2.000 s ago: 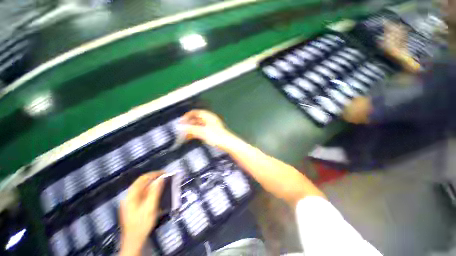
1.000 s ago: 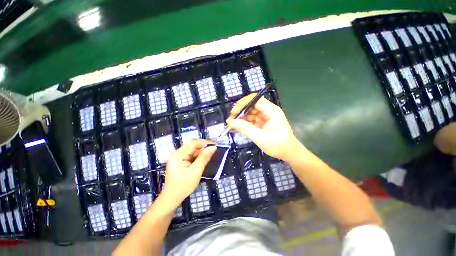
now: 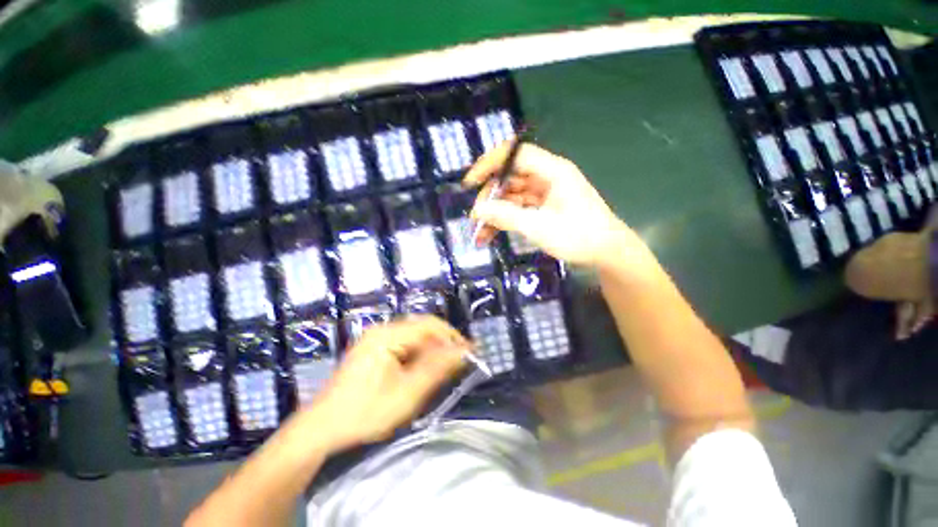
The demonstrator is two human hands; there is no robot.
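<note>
My right hand (image 3: 550, 206) holds a slim pen-like tool (image 3: 509, 163), black at its upper end, above the right part of a black blister tray (image 3: 331, 237). My left hand (image 3: 396, 376) is low over the tray's front edge, its fingers closed on a thin held part (image 3: 456, 399) with a pale edge. The part is seen nearly edge-on and blurred, so its face is hidden. The tray's three rows of pockets hold pieces with black upper areas and pale, grid-like lower blocks. My left arm hides some front-row pockets.
Another filled black tray (image 3: 823, 144) lies at the right, beside another person's hand (image 3: 887, 270). A pale rail (image 3: 411, 80) and green conveyor (image 3: 339, 41) run behind. A black slab (image 3: 46, 299) and an orange-yellow item (image 3: 47, 387) lie at the left. A grey container (image 3: 910, 463) stands lower right.
My left hand has moved the held part down toward my body and tilted it edge-on. My right hand still holds the tool, now away from the part. The view has shifted slightly.
</note>
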